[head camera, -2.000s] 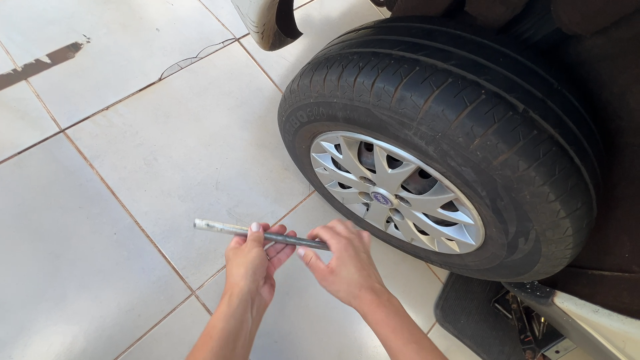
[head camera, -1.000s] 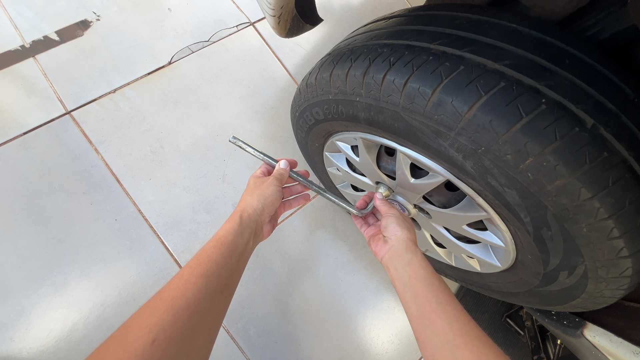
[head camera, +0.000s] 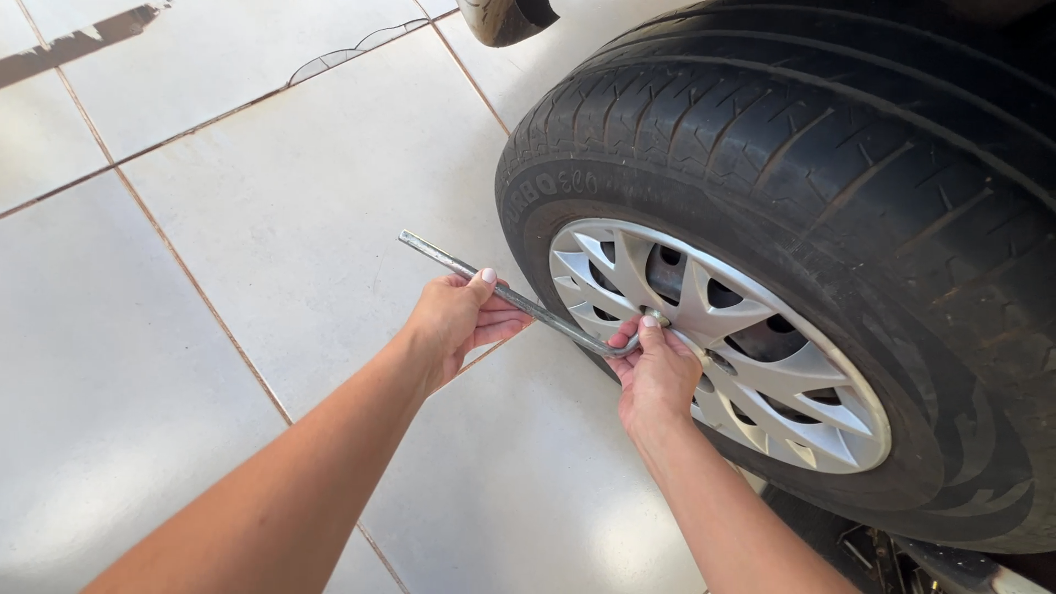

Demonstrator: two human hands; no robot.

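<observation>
An L-shaped steel lug wrench (head camera: 544, 315) slants down to the right in front of the car wheel. My left hand (head camera: 466, 318) grips the middle of its long arm, thumb on top. At the bend and short arm, my right hand (head camera: 656, 363) holds the wrench, with its fingertips beside the socket end. That end is at a lug position near the centre of the silver plastic wheel cover (head camera: 792, 375); whether it is seated on a nut cannot be told. The black rubber tyre (head camera: 742, 165) surrounds the cover.
White floor tiles (head camera: 330, 214) with brown grout lie left of the wheel. A rounded vehicle part (head camera: 499, 21) juts in at the top. At lower right, a dark mat (head camera: 804, 528) and metal parts (head camera: 883, 561) lie under the tyre. A brown stain marks the upper-left floor.
Two seconds ago both hands held the wrench in front of the wheel's lower left. The right hand and the wrench's bent end have since moved to the wheel's centre. The view is nearer the wheel.
</observation>
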